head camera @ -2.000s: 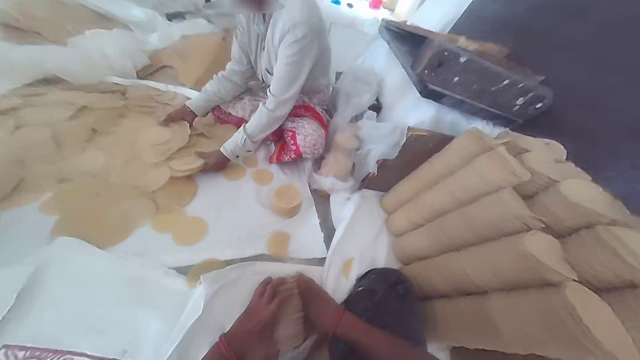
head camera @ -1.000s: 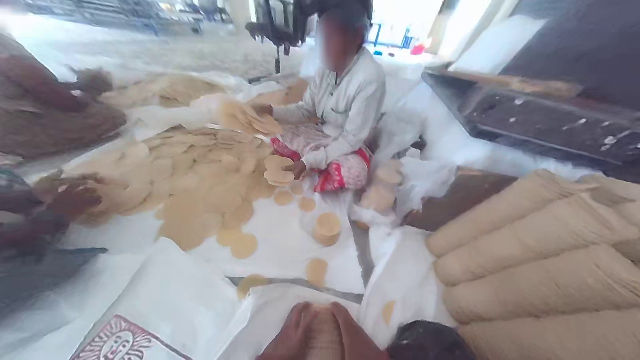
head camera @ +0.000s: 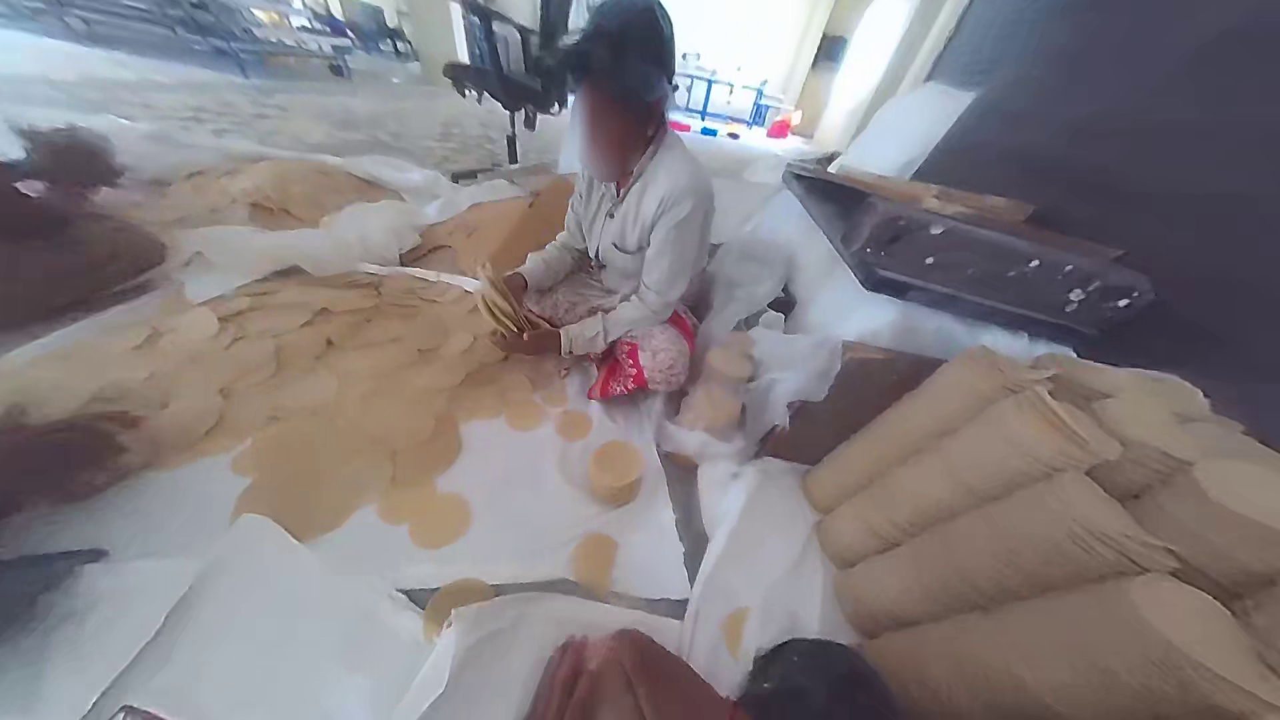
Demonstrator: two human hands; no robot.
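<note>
At the bottom edge, my left hand [head camera: 572, 682] and my right hand [head camera: 665, 680] are close together over white cloth, blurred and partly cut off by the frame. Whatever lies between them is hidden. A dark rounded thing [head camera: 818, 682] is just right of my right hand. Ahead of my hands, a few thin round tan discs, papads by their look [head camera: 594, 560], lie on the white sheet. A short stack of discs [head camera: 615, 472] stands farther back. To the left spreads a large heap of overlapping discs [head camera: 340, 370].
Long rolls of stacked discs [head camera: 1000, 560] lie at the right. A seated co-worker [head camera: 640, 230] holds several discs beyond the sheet. Other people's blurred parts show at the left edge. A dark, spotted metal trough [head camera: 980, 255] stands at the back right.
The co-worker's hands have come together with discs between them; one second ago they were apart. My hands, earlier seen around a stack of discs, now show less in the frame. The view has shifted.
</note>
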